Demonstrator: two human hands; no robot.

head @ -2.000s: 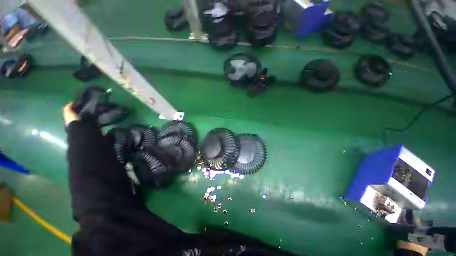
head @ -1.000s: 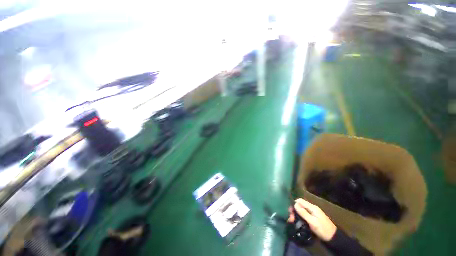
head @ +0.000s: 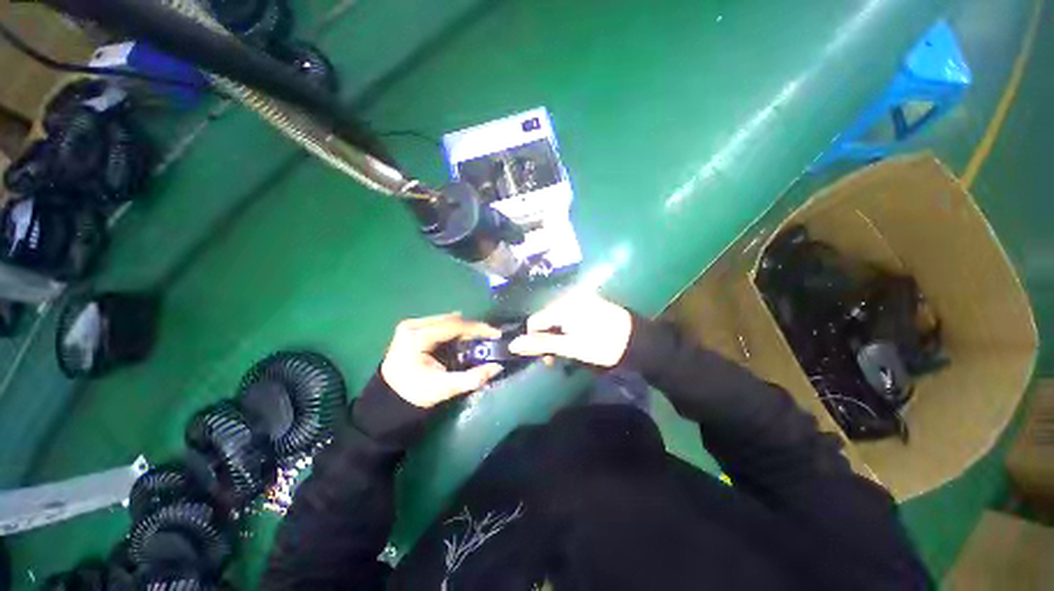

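Note:
A small black part [head: 484, 349] is held between both hands over the near edge of the green work surface. My left hand [head: 425, 360] grips its left side with fingers and thumb. My right hand [head: 581, 329] has its fingers on the right side of it. Much of the part is hidden by the fingers. The black electric screwdriver [head: 453, 219] hangs above and behind the hands, its tip in front of the blue-and-white screw feeder [head: 509, 150].
Black ribbed fan heads [head: 291, 398] lie at the left with loose screws [head: 281, 489] beside them. More fans stand at the far left. An open parts carton [head: 982, 346] with black parts is at the right, near a blue stool [head: 921, 87]. A pale metal bar [head: 72, 499] is at the lower left.
The view has turned down from the line to the bench. The right hand has moved from beside the carton to the front of the feeder. The left hand has come into view, on the black part.

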